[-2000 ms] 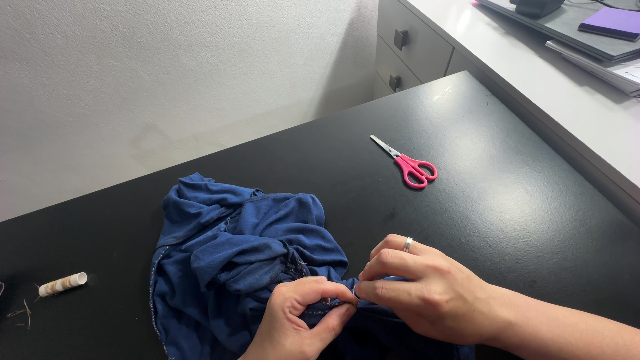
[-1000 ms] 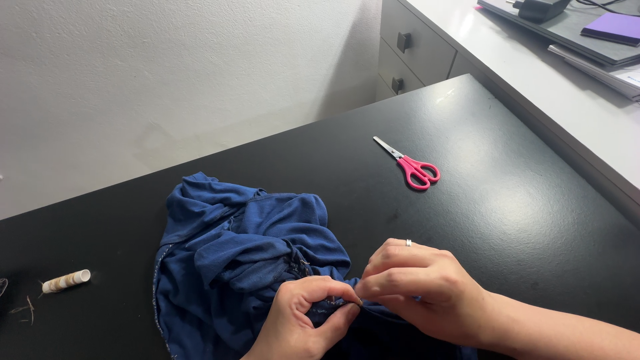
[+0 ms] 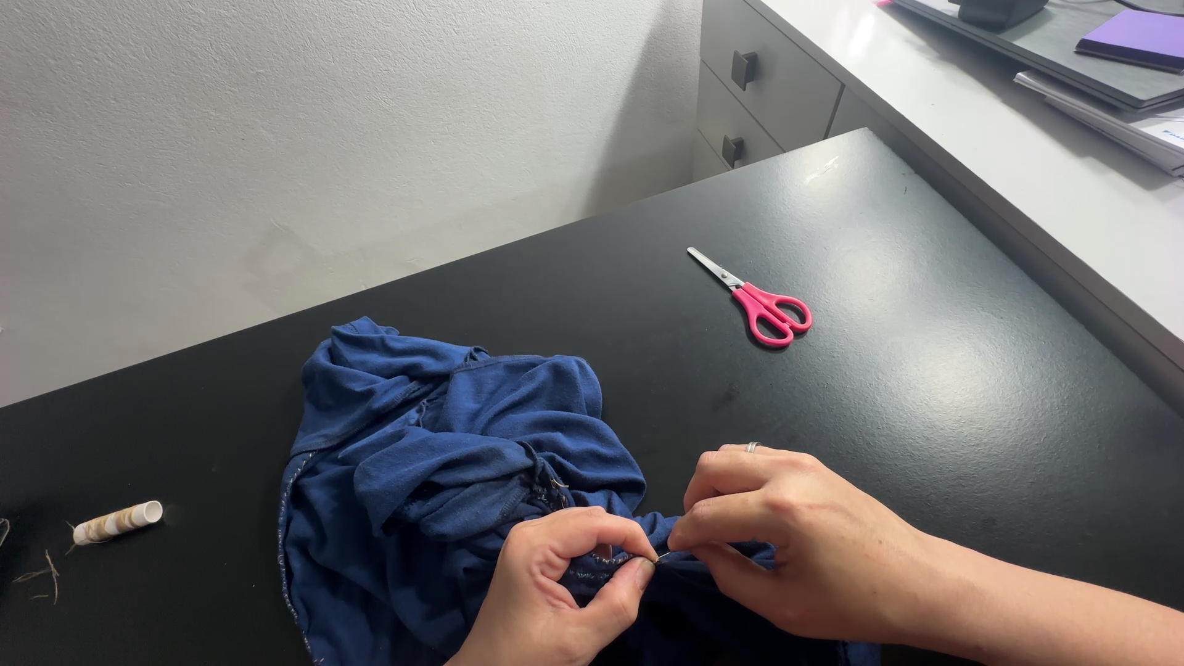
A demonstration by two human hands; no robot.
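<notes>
A blue knit garment (image 3: 518, 435) lies bunched at the lower middle of the black table, with whitish stitching along its left edge and seam. My left hand (image 3: 573, 587) pinches a fold of it between thumb and forefinger. Close to the right of that pinch, my right hand (image 3: 786, 536), with a ring on one finger, holds a thin sewing needle (image 3: 664, 557) between thumb and fingertips; it meets the cloth at the left fingertips. Scissors with pink handles (image 3: 772, 314) lie beyond the right hand. A spool of light thread (image 3: 117, 523) lies on its side at the far left.
Loose thread ends (image 3: 46, 575) lie by the spool on the black table (image 3: 925, 370). Behind it are a textured wall and a grey drawer unit (image 3: 768, 65). On the white counter (image 3: 1045, 213) at the right are papers (image 3: 1101, 120) and a purple pad (image 3: 1138, 39).
The right hand's fingertips have drawn slightly away from the left hand's, and a thin needle now shows between them. The left hand keeps its pinch on the cloth.
</notes>
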